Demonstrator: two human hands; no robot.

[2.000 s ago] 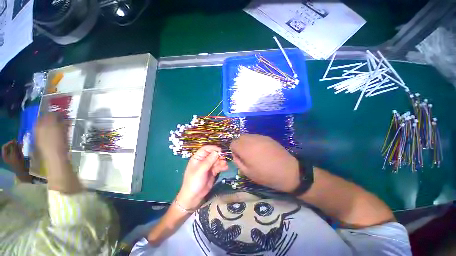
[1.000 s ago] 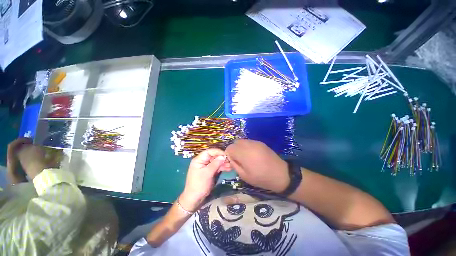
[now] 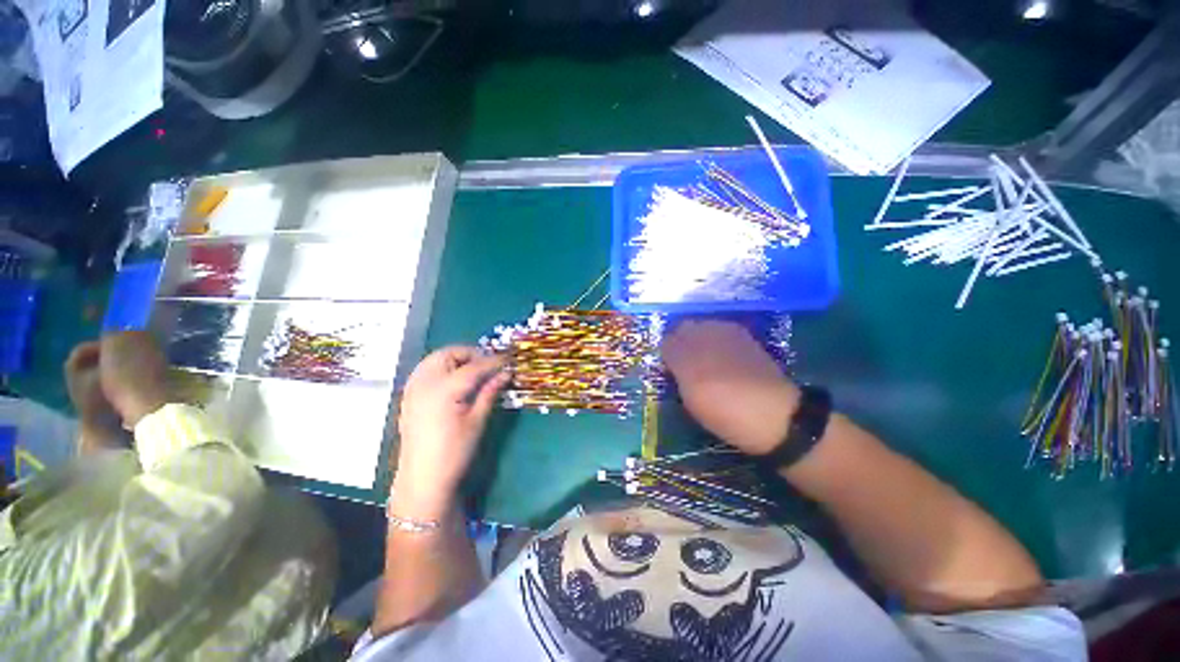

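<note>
The heap of red-yellow wires with white connector housings [image 3: 576, 362] lies in the centre, its housings mostly facing left. My left hand [image 3: 447, 395] is at the heap's left end, thumb and fingertips together at the housings; whether it grips one is unclear. My right hand [image 3: 727, 369] is over the dark-blue leads [image 3: 776, 339], just below the blue tray [image 3: 828, 278]; its fingertips are hidden. The tray holds white small parts [image 3: 699, 252] and a few coloured wires. A small bundle of dark and multicolour leads with white ends [image 3: 686, 485] lies near my body.
White tubes [image 3: 983, 226] and a fanned multicolour bundle [image 3: 1100, 388] lie at right. A large divided tray [image 3: 434, 246] stands at left, with a neighbouring person's hands [image 3: 127, 375] beside it. Printed sheets [image 3: 841, 78] lie behind the rail.
My hands, together at the heap's lower edge before, have moved apart: the left to the heap's left end, the right onto the dark-blue leads. The view has shifted, showing the bundle near my body more fully.
</note>
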